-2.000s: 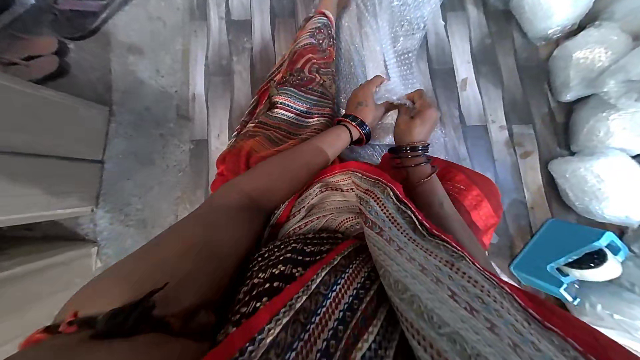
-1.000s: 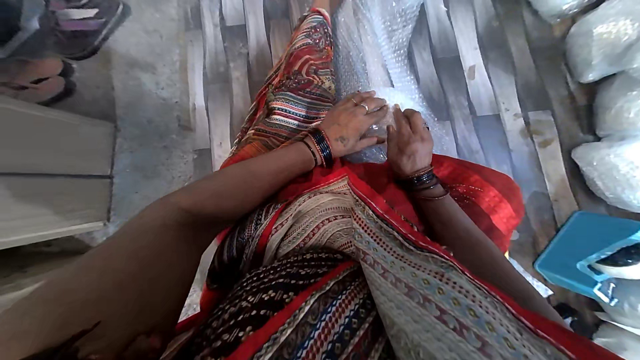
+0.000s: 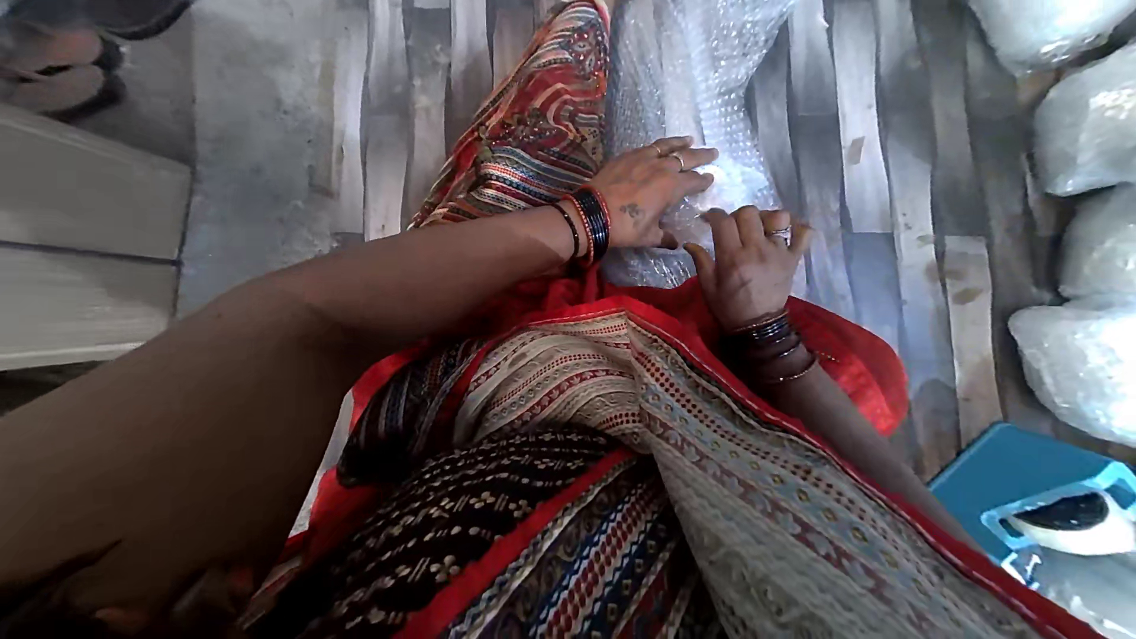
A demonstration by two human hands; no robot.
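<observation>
A long sheet of clear bubble wrap [image 3: 683, 98] runs along the floor from the top of the view down to my lap. My left hand [image 3: 652, 191] lies palm down on it, fingers apart and pointing right, with rings on two fingers and dark bangles at the wrist. Just right and below, my right hand [image 3: 750, 257] rests at the wrap's near part with bent, spread fingers. Bright glare on the wrap sits between the hands. Whether anything lies under the wrap there cannot be made out.
Several bubble-wrapped bundles [image 3: 1083, 364] line the right side. A blue plastic container [image 3: 1012, 475] with a white and dark object [image 3: 1078, 524] stands at lower right. Sandals [image 3: 62, 75] lie at upper left above a pale step-like block [image 3: 84, 204]. The floor [image 3: 905, 160] has a wood-plank pattern.
My fingers were together at the wrap in the earlier frames; now both hands are spread and farther apart. My left hand has flattened onto the wrap.
</observation>
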